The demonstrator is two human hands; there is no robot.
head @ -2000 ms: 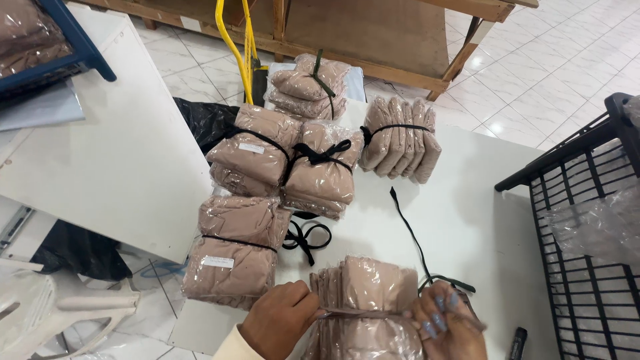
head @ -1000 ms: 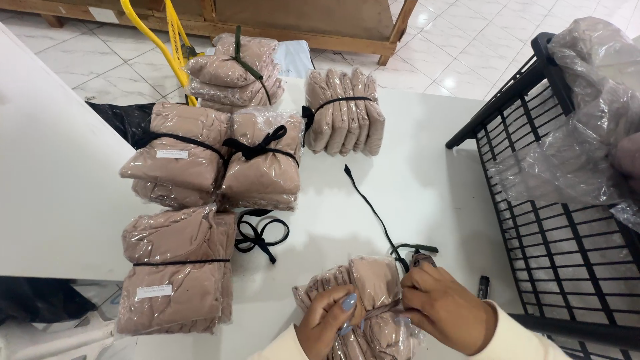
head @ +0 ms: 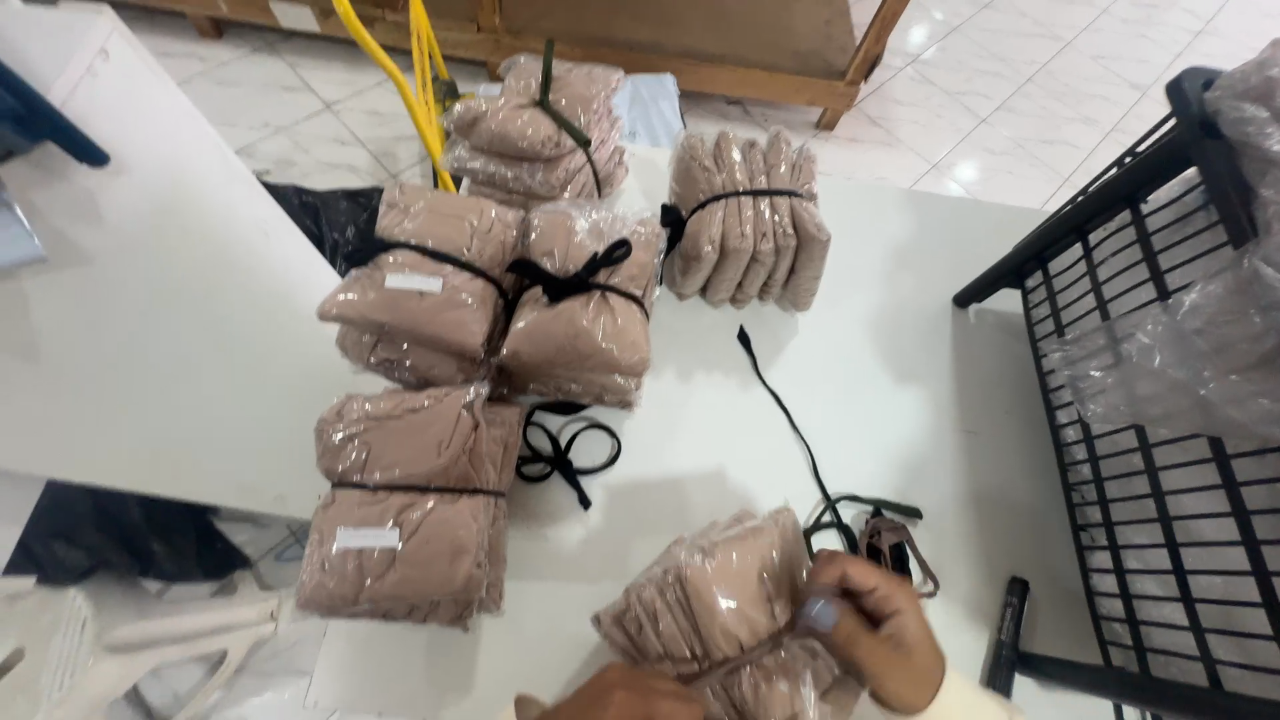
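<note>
A bundle of folded beige-brown textile packs in clear plastic lies at the table's near edge, with a thin brown tie across it. My right hand is at its right side, thumb and forefinger pinched where the tie runs. My left hand touches the bundle's near left side; its fingers are mostly cut off by the frame edge. Beyond the bundle lie a loose black cord and a looped black cord. A dark green strip and a small brown tangle of strips lie by my right hand.
Tied packs stand at left, centre left, centre, back and back right. A black wire basket holding clear plastic is on the right, a black marker beside it. A white plastic chair is lower left.
My left hand has moved down from the bundle's top to its near side, mostly out of frame. The bundle sits more slanted than two seconds ago, when both hands held the brown tie.
</note>
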